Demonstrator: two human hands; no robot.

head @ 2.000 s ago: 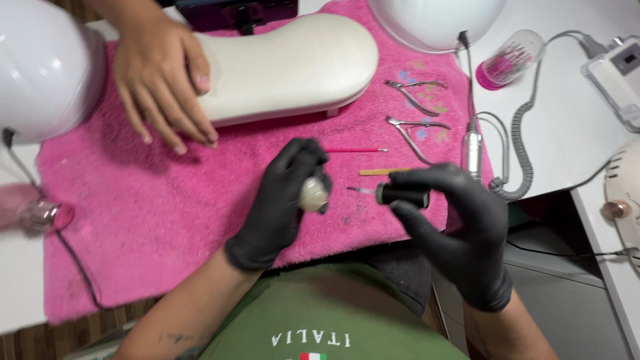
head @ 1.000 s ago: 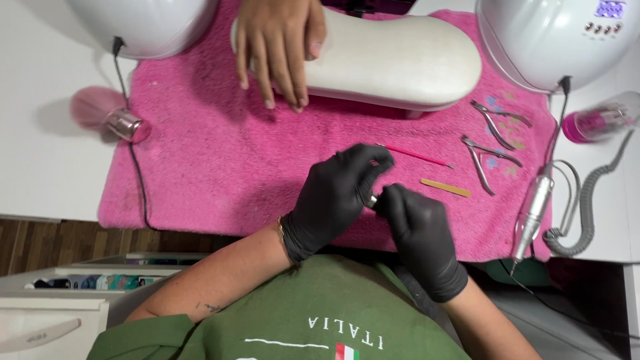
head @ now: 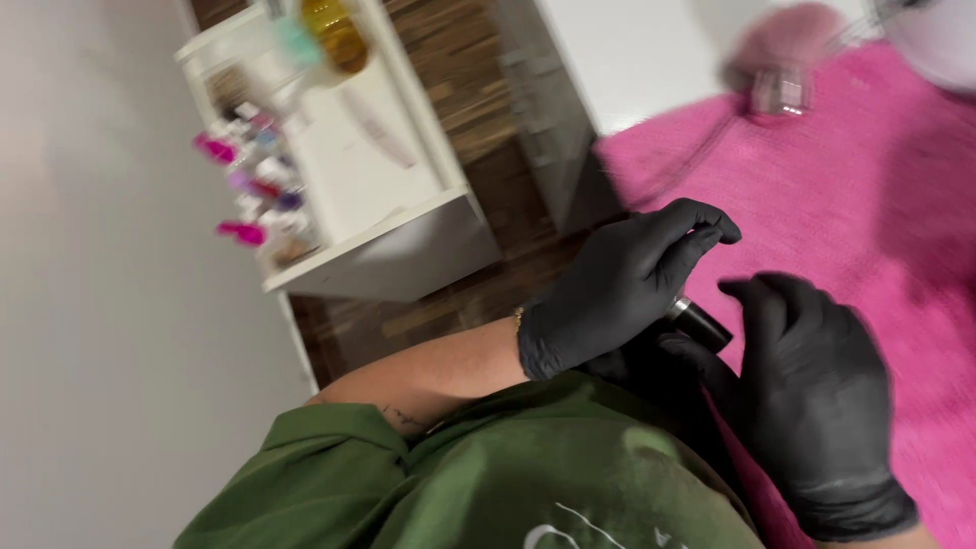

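Note:
My left hand (head: 629, 282), in a black glove, is closed around a small bottle, of which the black cap (head: 701, 324) and a silvery neck stick out below the fingers. The rest of the bottle is hidden in the palm. Just right of the cap is my right hand (head: 808, 381), also black-gloved, its fingers curved and apart from the thumb, with nothing seen between them. Both hands are over the near edge of the pink towel (head: 846, 183).
At the left a white drawer (head: 374, 145) stands out, holding several small bottles (head: 267, 179) and an amber bottle (head: 335, 34). A pink-bristled brush (head: 781, 46) lies at the towel's edge on the white table (head: 618, 46). A white rounded device (head: 934, 38) is at upper right.
The view has swung left to the drawer. My right hand has come off the bottle, which it touched a second ago. Two seconds ago it held the black cap and brush apart from the bottle.

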